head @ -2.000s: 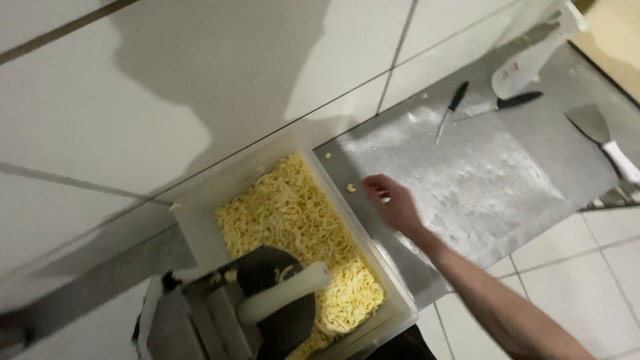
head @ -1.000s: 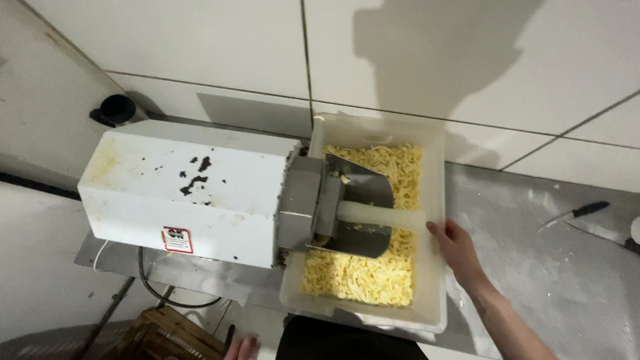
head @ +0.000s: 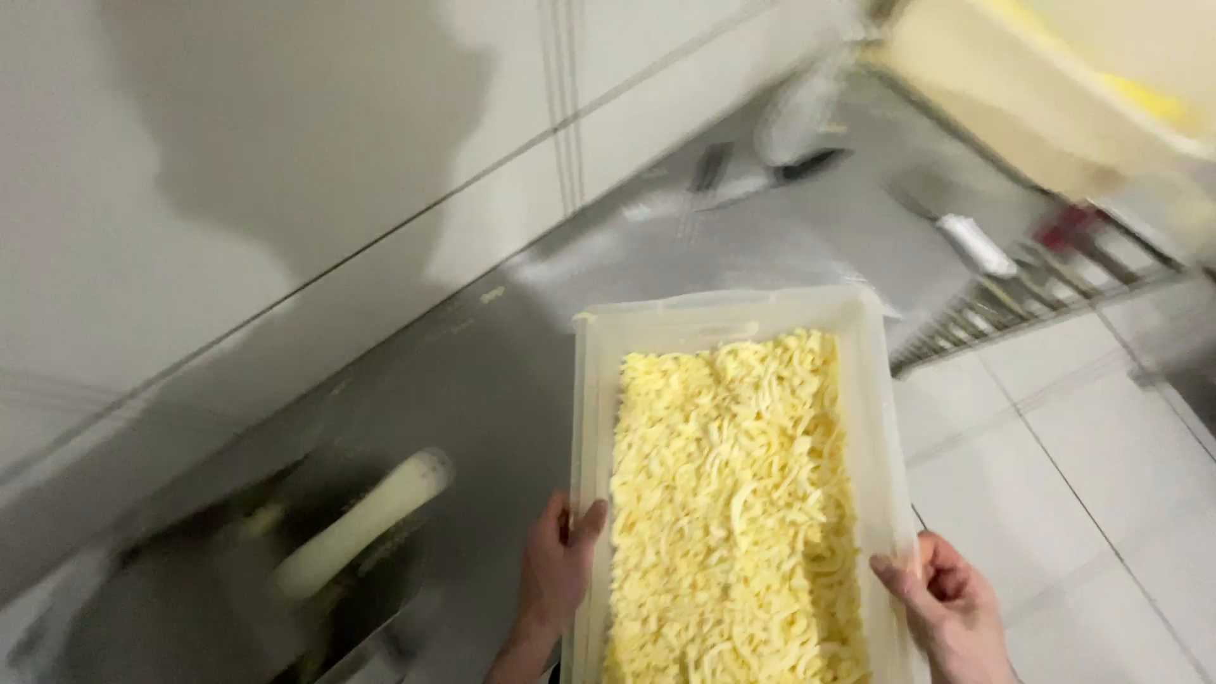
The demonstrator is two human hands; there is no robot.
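A translucent white plastic tub [head: 879, 408] filled with shredded yellow cheese [head: 731, 513] is held between both hands. My left hand [head: 556, 570] grips its left rim, thumb on top. At the right rim, my right hand [head: 950, 603] holds on the same way. The tub's near end runs out of the bottom of the view. To its left, blurred, is the dark metal outlet of the shredding machine [head: 190, 608], with a whitish cylindrical handle [head: 366, 522] across it.
The grey metal worktop [head: 456, 399] runs along a tiled wall [head: 285, 142]. On it lie knives with dark handles [head: 812, 164], a white-handled spatula [head: 977, 245] and a whitish bottle [head: 803, 109]. Beyond are a metal grate [head: 1007, 294] and a pale container [head: 1007, 95] at top right.
The tub has come out from under the machine's outlet and is now held by both hands. My left hand has moved to its left rim. The view has swung right.
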